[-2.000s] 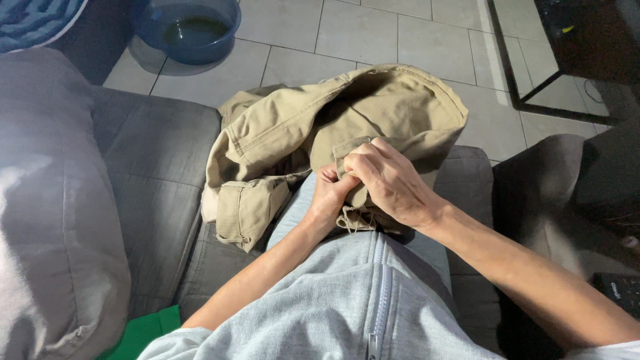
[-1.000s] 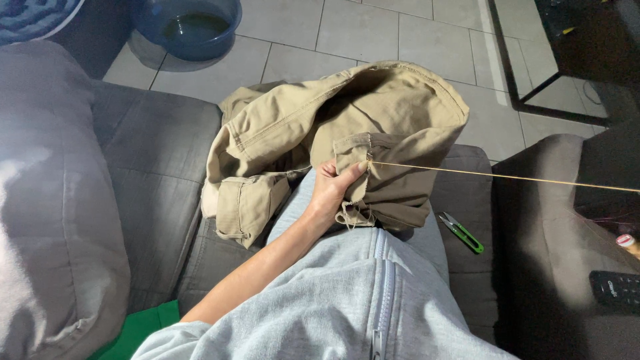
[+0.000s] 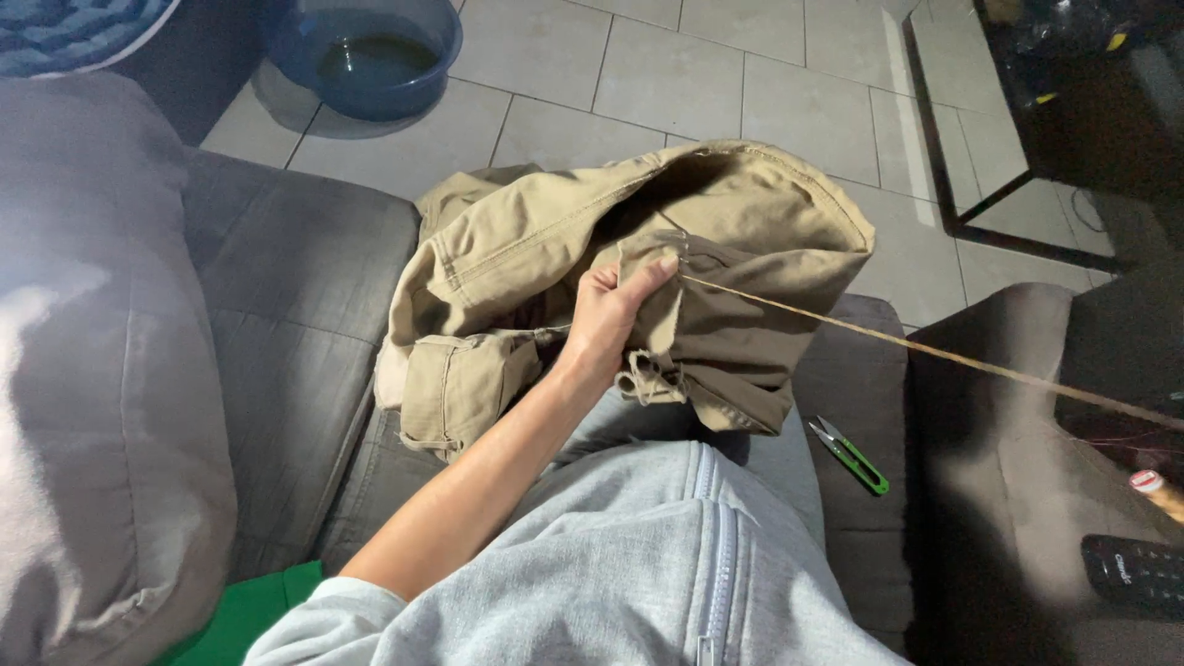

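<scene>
Khaki cloth trousers (image 3: pixel 536 217) lie bunched over my lap and the sofa. My left hand (image 3: pixel 610 310) pinches a folded edge of this garment between thumb and fingers. From the cloth beside my thumb a tan thread (image 3: pixel 888 335) runs taut to the right and out of the frame. My right hand is out of view. Below my left hand, a loose tangle of drawstring or cloth strips (image 3: pixel 652 377) hangs from the garment. Green-handled thread snips (image 3: pixel 851 458) rest on the sofa to the right of my leg.
A blue plastic basin (image 3: pixel 370 92) with dark liquid stands on the tiled floor. A grey cushion (image 3: pixel 102 370) is at the left, with green cloth (image 3: pixel 250 615) beside it. At the right lie a thread spool (image 3: pixel 1156 490) and a black remote control (image 3: pixel 1133 573) on the sofa.
Two seconds ago both hands were together at the cloth; my right hand has since left the view. The taut thread and the snips have come into sight. My left hand keeps its hold.
</scene>
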